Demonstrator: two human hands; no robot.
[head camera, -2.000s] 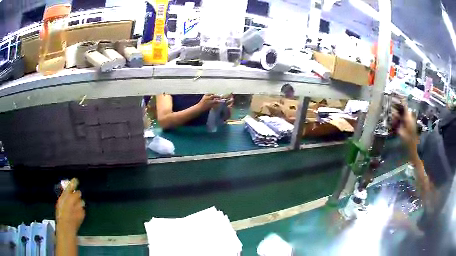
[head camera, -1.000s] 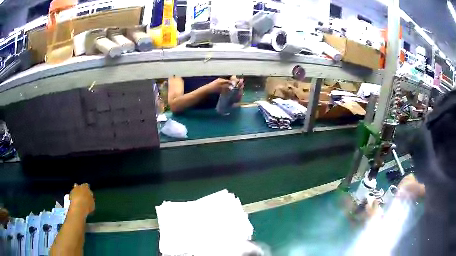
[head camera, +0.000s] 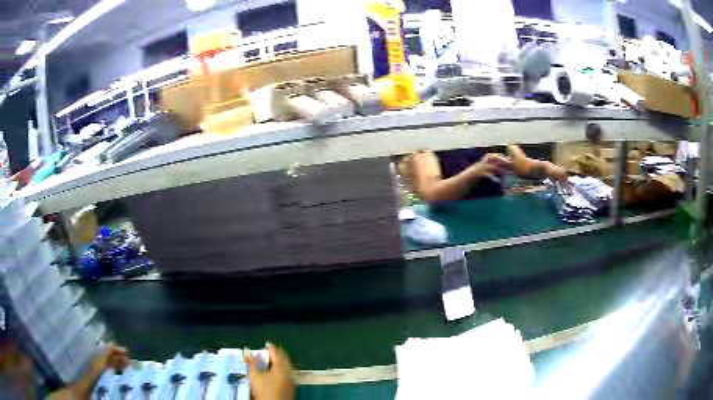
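A row of narrow white-blue packed units with small dark shapes (head camera: 176, 379) stands at the lower left. My left hand (head camera: 105, 369) is at its left end, blurred and partly cut off. My right hand (head camera: 271, 376) is at its right end, with a small whitish piece at the fingertips. The two hands hold the row between them. A thick loose stack of white paper (head camera: 465, 363) lies to the right of my right hand. A slim grey and white sleeve (head camera: 457, 285) lies on the dark-green belt (head camera: 344, 312) behind the stack.
Dark stacked cartons (head camera: 274, 223) stand behind the belt under a grey shelf (head camera: 328, 144). A tall leaning stack of white-blue pieces (head camera: 51, 289) is at the far left, near glittery blue parts (head camera: 117, 254). Across the belt, a person's arms (head camera: 469, 176) reach to a printed flat pile (head camera: 580, 199).
The view has turned left, so things sit further right. My right hand has come to the row's right end and my left hand now shows clearly. The slim sleeve has appeared on the belt.
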